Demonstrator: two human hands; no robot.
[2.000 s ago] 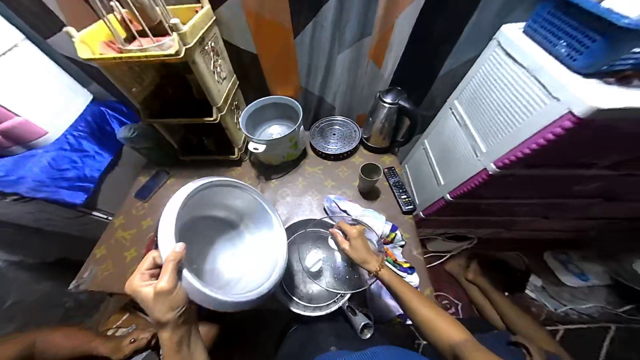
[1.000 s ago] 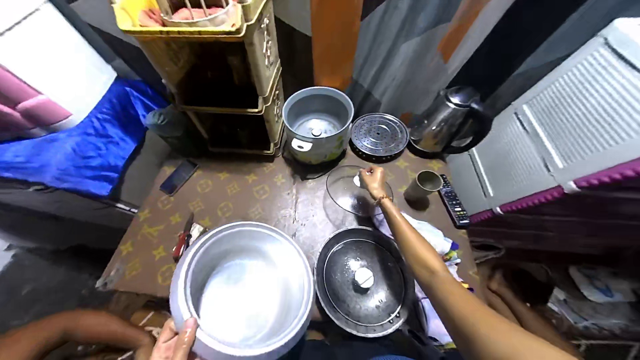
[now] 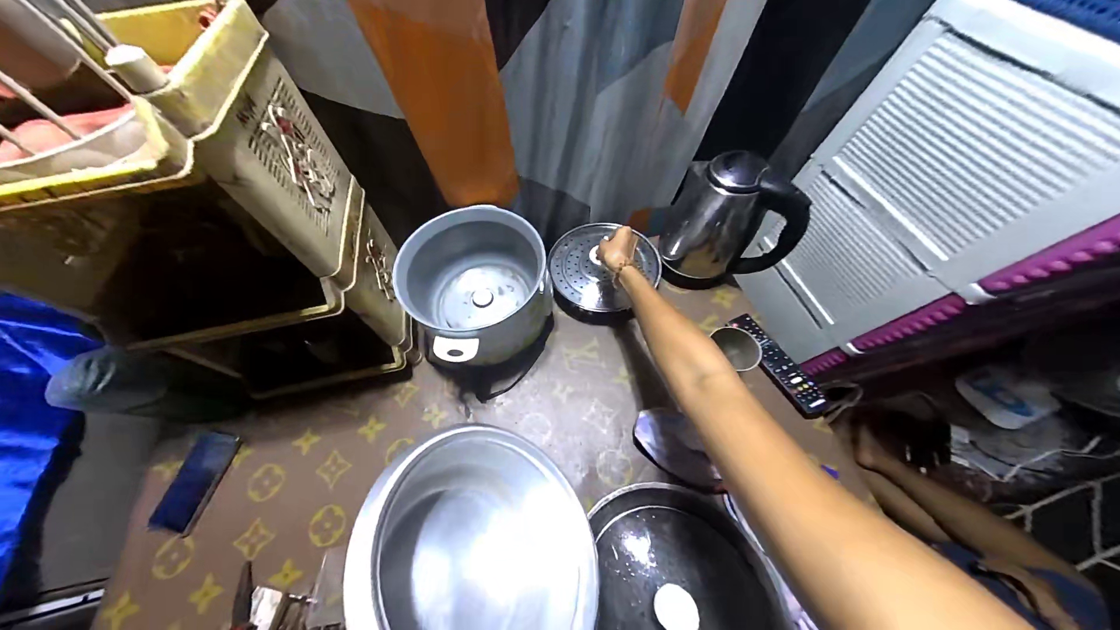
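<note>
My right hand (image 3: 618, 249) pinches the knob of a glass lid (image 3: 582, 271), which appears to lie over a round perforated metal plate; the fingers partly hide the knob. Left of it stands a grey rice cooker body (image 3: 472, 276), uncovered. A large aluminium pot (image 3: 481, 525) rests near the front edge, its inside bright and bare. Beside that pot, partly under my right forearm, is a dark round pan (image 3: 678, 560) with a white knob at its middle. My left hand is out of view.
An electric kettle (image 3: 731, 219) stands at the back right, near a metal cup (image 3: 735, 348) and a remote control (image 3: 779, 366). Stacked plastic crates (image 3: 289, 166) rise at the left, with a phone (image 3: 194, 481) in front. Right are white drawers (image 3: 910, 175) and a person's leg (image 3: 945, 525).
My right hand has carried the glass lid from the dark pan back to the perforated plate. The large pot, held up by my left hand earlier, now rests on the table. The view has shifted closer.
</note>
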